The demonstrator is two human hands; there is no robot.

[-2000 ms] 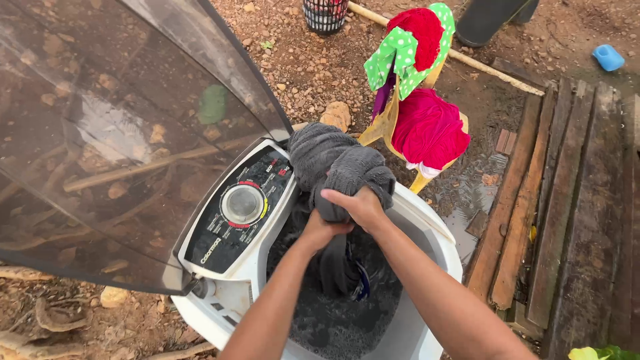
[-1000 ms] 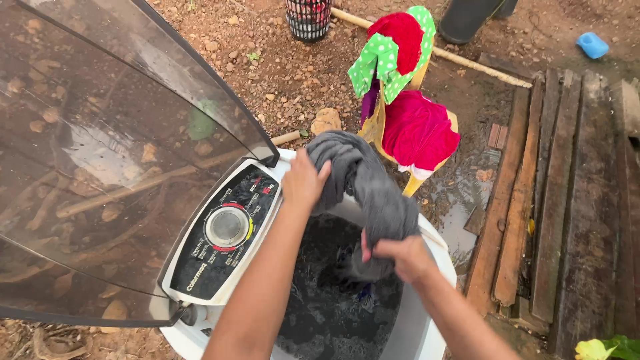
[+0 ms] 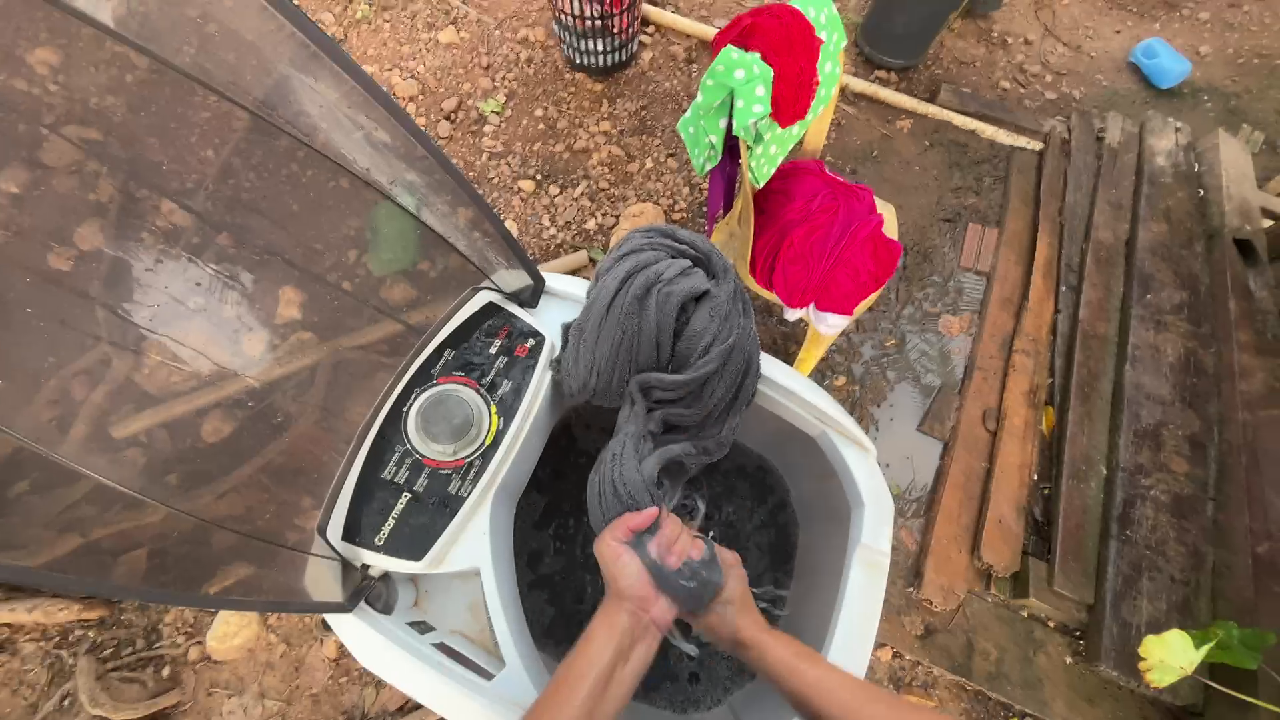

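A wet grey cloth (image 3: 665, 330), perhaps a towel, lies bunched over the far rim of a white top-loading Colormaq washing machine (image 3: 865, 560). Its near end hangs over the tub, where my left hand (image 3: 640, 565) and my right hand (image 3: 722, 600) grip it close together. Water runs from the cloth between my hands. Dark water (image 3: 565, 510) with some foam stands in the tub below. Left of the tub is the control panel with a round knob (image 3: 447, 420). The tinted clear lid (image 3: 200, 300) stands open on the left.
Beyond the machine, a yellow chair (image 3: 815, 350) bears a crimson cloth (image 3: 820, 240) and a green polka-dot cloth (image 3: 715, 110) with red fabric. A black basket (image 3: 597, 35) stands behind. Wooden planks (image 3: 1085, 370) lie at the right on muddy ground, with a blue plastic container (image 3: 1160, 63) farther off.
One second ago my hands were apart on the grey cloth; now they are together at its near end, lower over the tub. The cloth's bulk now rests on the far rim.
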